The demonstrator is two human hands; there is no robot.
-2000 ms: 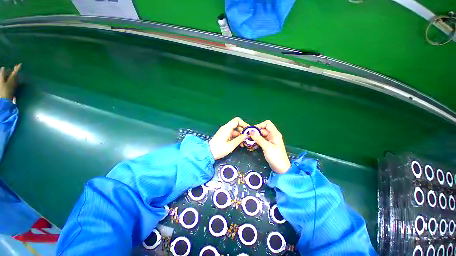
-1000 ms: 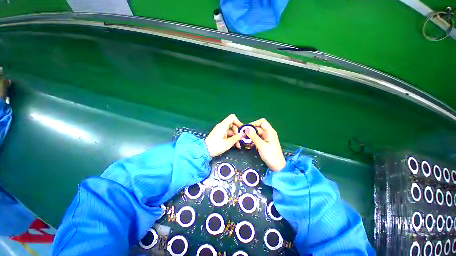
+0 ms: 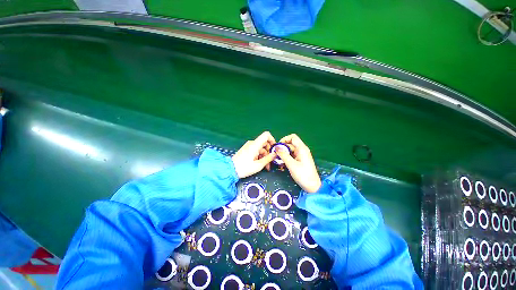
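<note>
My left hand [image 3: 253, 156] and my right hand [image 3: 300, 164] meet at the middle of the view, above the far edge of the tray. Together they hold a round module [image 3: 281, 152] with a white ring and a dark rim, pinched between thumbs and fingers; the fingertips cover part of it. Below them the shiny blister tray [image 3: 226, 265] holds rows of white-ringed modules [image 3: 246, 221] with small gold-brown strips beside them. My sleeves cover parts of the tray's sides.
A thin black ring [image 3: 362, 152] lies on the green belt [image 3: 186, 107], right of my hands. Stacked blister trays [image 3: 444, 238] stand at the right. A back rail, a small white bottle [image 3: 247, 20], blue cloth [image 3: 286, 16] and wire loop [image 3: 495, 28] are behind. Blue fabric shows at the left edge.
The thin black ring has come in from the right along the belt towards my hands. Another person's hand at the left has mostly left the view. My hands stay on the module, fingers shifting slightly.
</note>
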